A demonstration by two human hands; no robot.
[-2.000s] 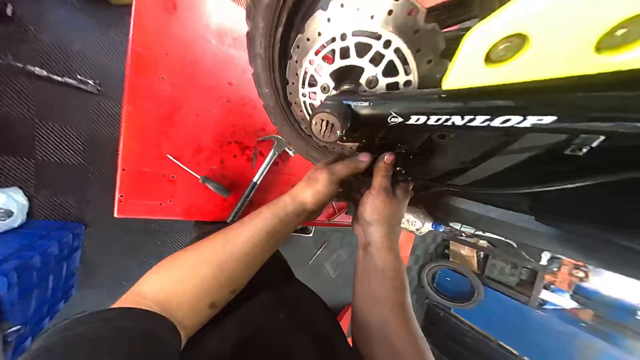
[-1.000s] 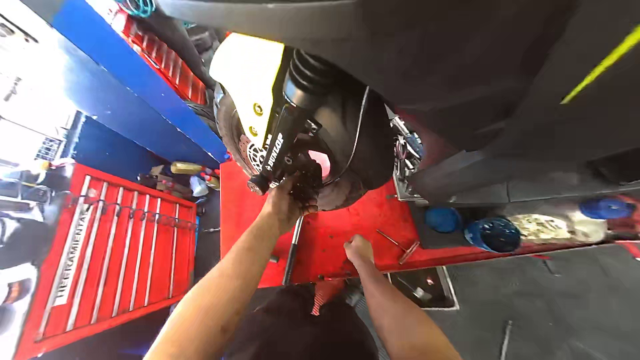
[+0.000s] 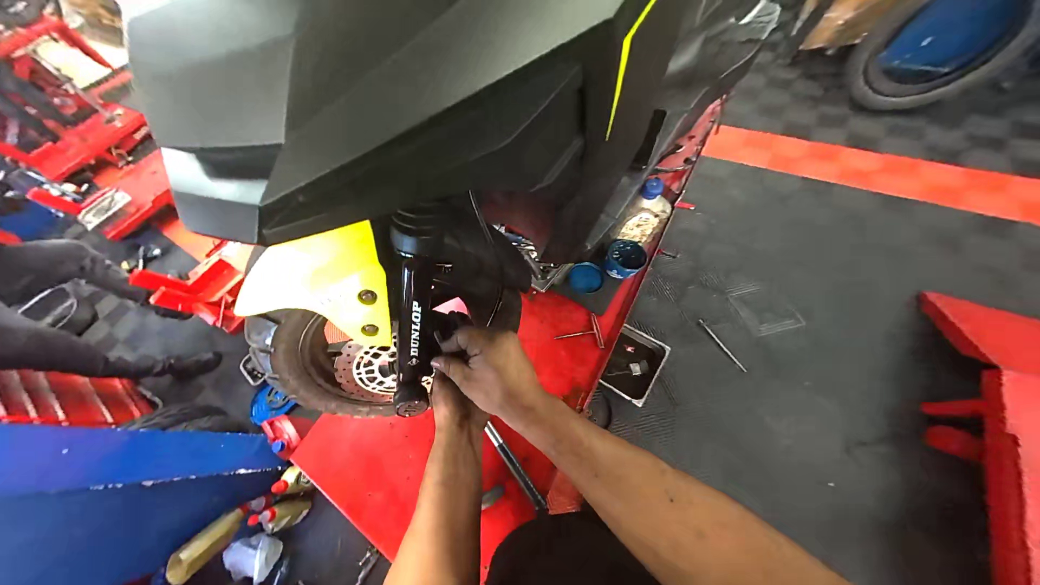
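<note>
Both hands meet at the lower end of the motorcycle's black fork leg (image 3: 413,333), on its right side. My right hand (image 3: 491,370) has bent fingers against a dark part behind the fork leg; what it grips is hidden. Just below and partly behind it is my left hand (image 3: 453,402), its fingertips hidden by the fork and the other hand. The brake disc (image 3: 375,371) and front tire (image 3: 305,366) lie left of the fork, under the yellow fender (image 3: 317,280). A hammer's handle (image 3: 516,467) rests on the red lift platform (image 3: 366,463) below the hands.
A T-handle tool (image 3: 595,331) lies on the platform, near a blue tub (image 3: 626,258) and a plastic bottle (image 3: 646,215). A metal tray (image 3: 638,366) sits beside the platform edge. A rod (image 3: 721,345) lies on the floor. At left, a person's legs (image 3: 73,284) show beside a blue wall (image 3: 130,487).
My right hand, apart from the fork over the red platform one second ago, is now beside my left hand at the fork's lower end. The view has swung strongly.
</note>
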